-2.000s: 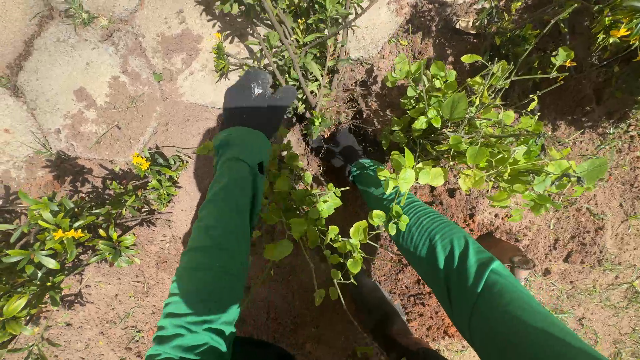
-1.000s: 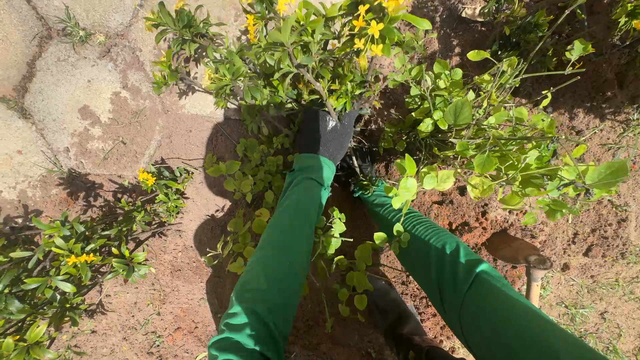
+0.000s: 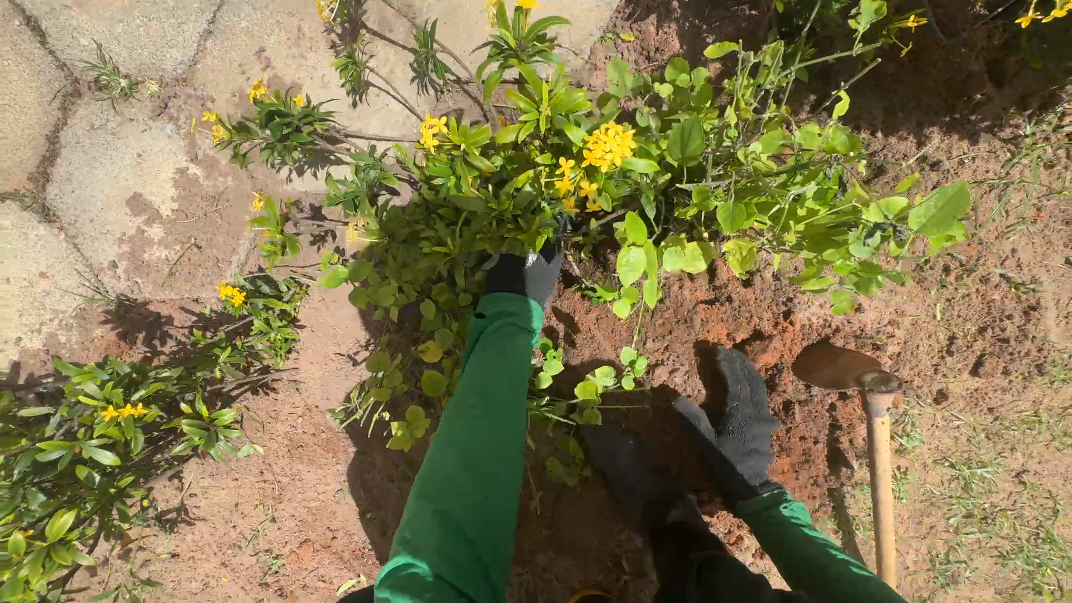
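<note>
My left hand (image 3: 529,272), in a dark glove under a green sleeve, reaches into the base of a yellow-flowered shrub (image 3: 502,180); leaves hide its fingertips, though it appears to grip the stems. Low over the reddish soil (image 3: 670,327), my right hand (image 3: 737,414) is gloved too, its thumb and fingers apart and nothing seen in it. A leafy light-green plant (image 3: 770,193) spreads to the right of the shrub. More round-leaved stems (image 3: 586,394) trail between my two arms.
A hoe (image 3: 879,469) with a wooden handle lies on the ground at the right. Hexagonal paving stones (image 3: 126,167) fill the upper left. Another yellow-flowered shrub (image 3: 92,452) grows at the lower left. A dark boot (image 3: 636,477) stands beside my right hand.
My right hand has come out from the plant base and moved down and right over the soil. The flowering shrub, earlier higher in view, now leans over my left hand.
</note>
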